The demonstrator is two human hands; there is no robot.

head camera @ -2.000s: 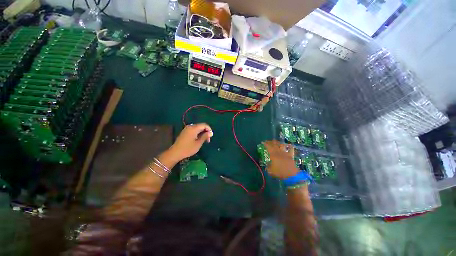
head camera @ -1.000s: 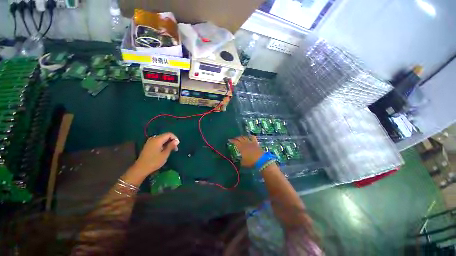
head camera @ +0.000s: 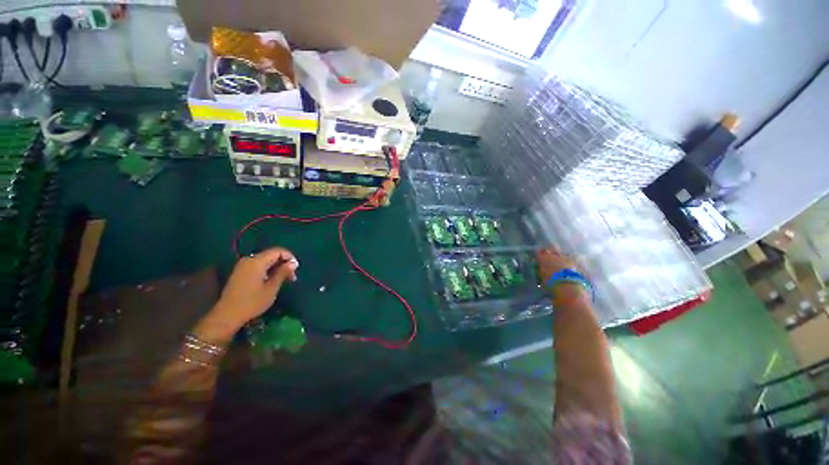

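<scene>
My left hand (head camera: pixel 257 283) is raised over the mat with thumb and fingers pinched on a small white lead connector (head camera: pixel 293 263). A green circuit board (head camera: pixel 282 334) lies just below this hand. My right hand (head camera: pixel 551 265) is at the right edge of the clear blister tray (head camera: pixel 491 313), beside the tall clear stack. Its fingers are small and blurred, and I cannot tell whether they hold anything. Green boards sit in two rows of the tray (head camera: pixel 465 231). A red test lead (head camera: pixel 373 277) loops over the mat, its dark tip near the board.
At the back stand a DC power supply (head camera: pixel 264 159), a bench instrument (head camera: pixel 359 127) and an open carton (head camera: pixel 250 111). Loose boards (head camera: pixel 145 141) lie back left. Stacked panels (head camera: pixel 20 218), a wooden strip (head camera: pixel 84 259) and a brown plate (head camera: pixel 141 318) are left. Empty trays (head camera: pixel 627 245) stand right.
My right hand has moved from a board at the tray's left edge to its right edge. My left hand keeps its pinch. The view has turned to the right.
</scene>
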